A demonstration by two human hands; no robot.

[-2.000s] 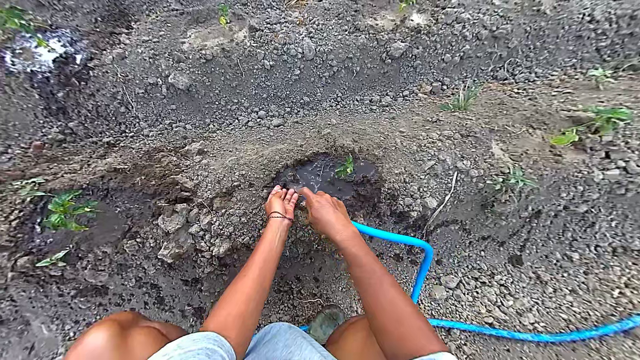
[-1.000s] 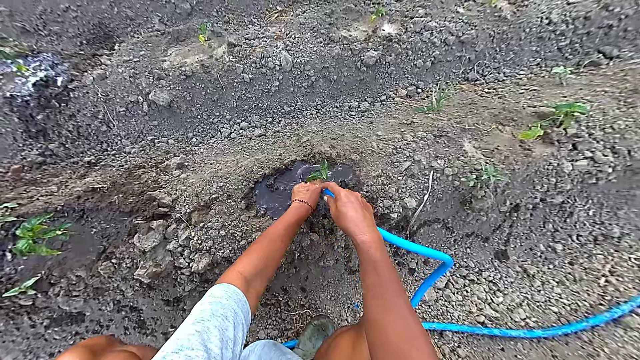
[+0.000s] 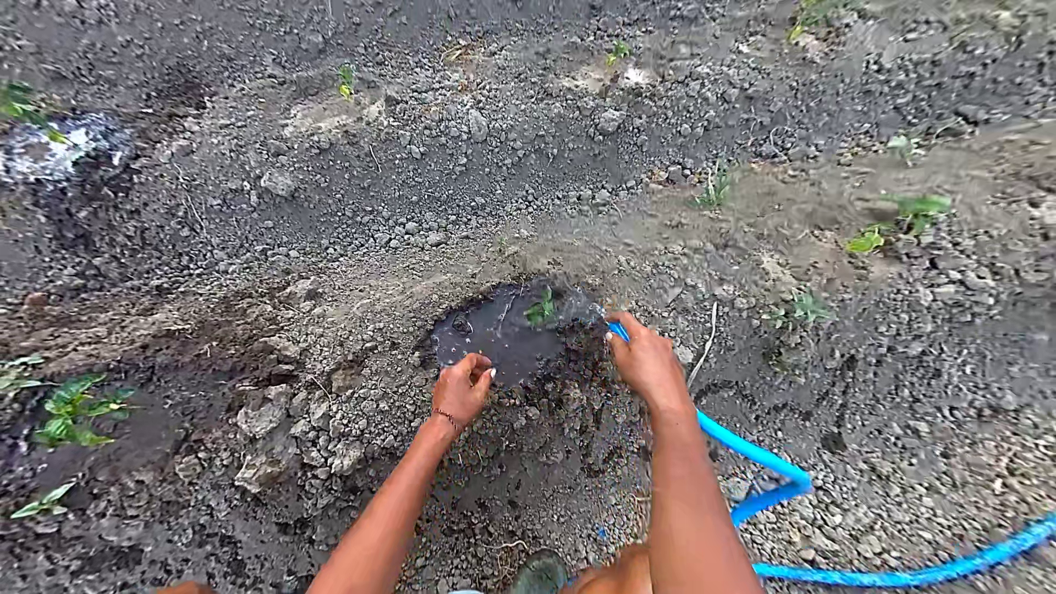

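My right hand (image 3: 648,359) grips the end of a blue hose (image 3: 763,458), its mouth at the right rim of a water-filled hollow. The muddy puddle (image 3: 503,338) lies in dark soil, and a small green seedling (image 3: 542,308) stands in its upper part. My left hand (image 3: 464,386) is over the puddle's lower left edge, thumb and fingertips close together. Whether anything is between those fingertips cannot be made out. A thin band is round the left wrist.
The hose bends sharply and runs off at lower right. Leafy plants (image 3: 74,410) grow at left, others (image 3: 920,210) at right. A dry twig (image 3: 705,345) lies right of my right hand. A shoe (image 3: 540,572) shows at the bottom. Clods and gravelly ridges surround the puddle.
My hands, close together at the hose end a second ago, are now apart: the left at the puddle's lower left edge, the right with the hose at its right side. The puddle looks fuller.
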